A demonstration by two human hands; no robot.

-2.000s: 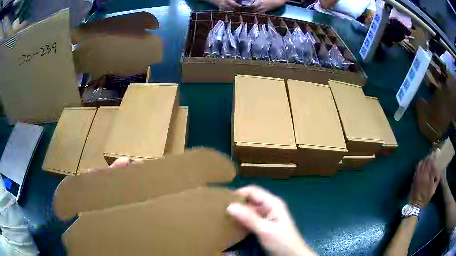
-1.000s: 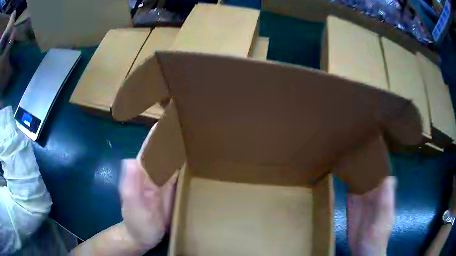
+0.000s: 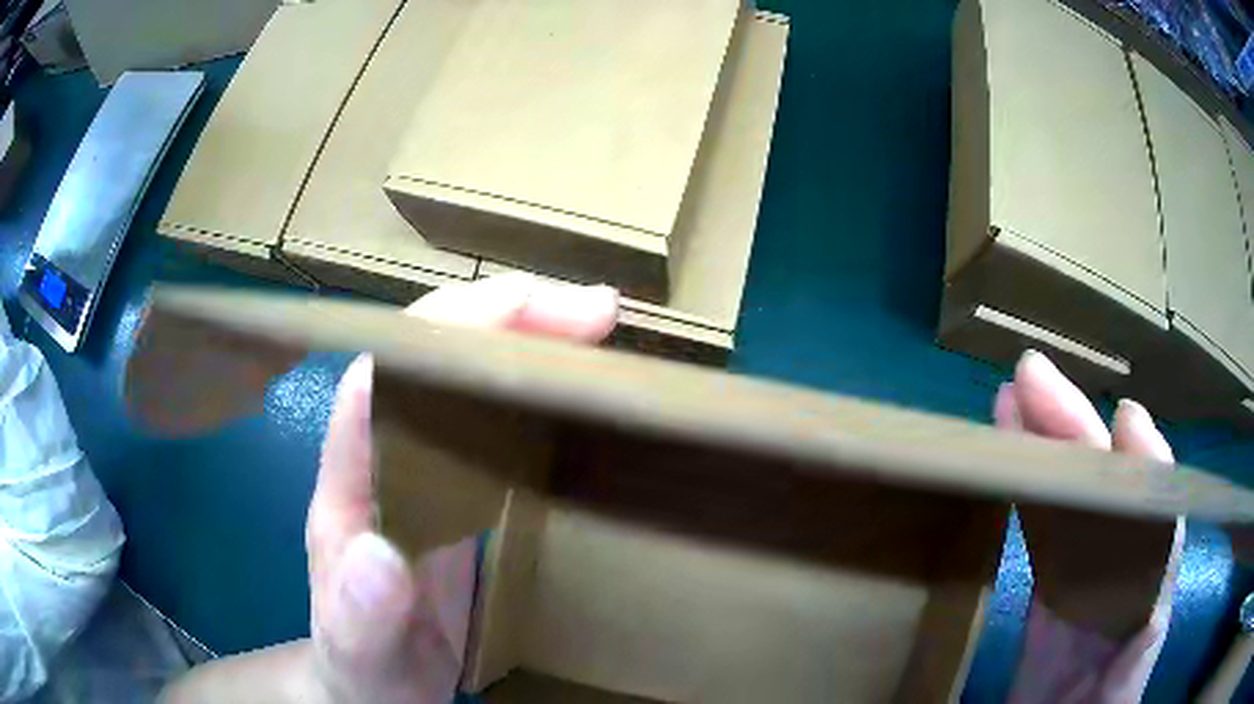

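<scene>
A brown cardboard mailer box [image 3: 729, 591] is held low in front of me, its inside facing me. Its lid is seen nearly edge-on across the top of the box, with a rounded flap at the left end. My left hand [image 3: 399, 550] grips the left side, thumb towards me and fingers over the lid. My right hand [image 3: 1100, 550] is at the right side, its fingertips above the lid edge and the rest partly hidden behind a side flap. The box is slightly blurred.
Closed boxes [image 3: 564, 110] are stacked beyond at the left, and more closed boxes [image 3: 1066, 165] at the right. A digital scale [image 3: 110, 193] lies at the far left. A person's pale sleeve [image 3: 48, 523] is at the left edge. A wrist with a watch is cut off at the right edge.
The flat blank of two seconds ago is now a formed box. Since one second ago its raised lid has tilted forward towards me, and my left fingers have come over it. The view has shifted.
</scene>
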